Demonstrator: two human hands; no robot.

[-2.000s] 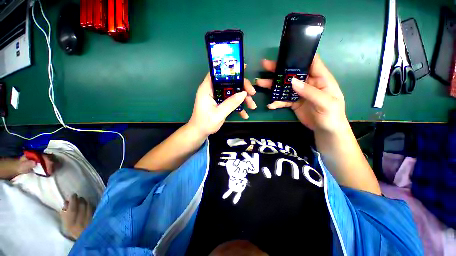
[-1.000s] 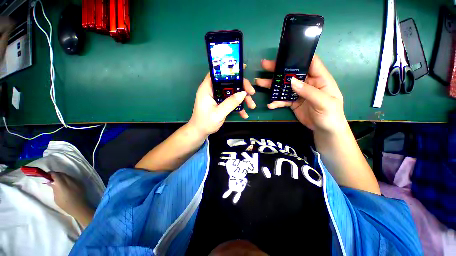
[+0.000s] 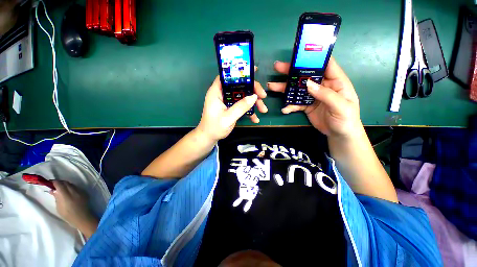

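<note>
My left hand [image 3: 222, 112] holds a black keypad phone [image 3: 236, 65] upright above the bench edge. Its screen is lit with a blue and white picture, and my thumb lies at the keys. My right hand [image 3: 334, 101] holds a second keypad phone [image 3: 314, 52], tilted slightly to the right. Its screen is lit light blue and white with a small red label in the middle. My right thumb rests at its red-framed centre key. The backs of both phones are hidden.
On the green bench mat [image 3: 172, 68] are red phones [image 3: 111, 18], a mouse [image 3: 74, 31], white cables [image 3: 54, 78] and a laptop [image 3: 18, 60] at left. Right are a ruler [image 3: 402, 68], scissors [image 3: 418, 78] and dark flat items [image 3: 433, 49]. A neighbour's hand [image 3: 73, 203] holds a red item.
The screen of the phone in my right hand has gone from dark to lit. Both my hands have stayed nearly still. The neighbour's hand and red item at lower left have shifted since the earliest frame.
</note>
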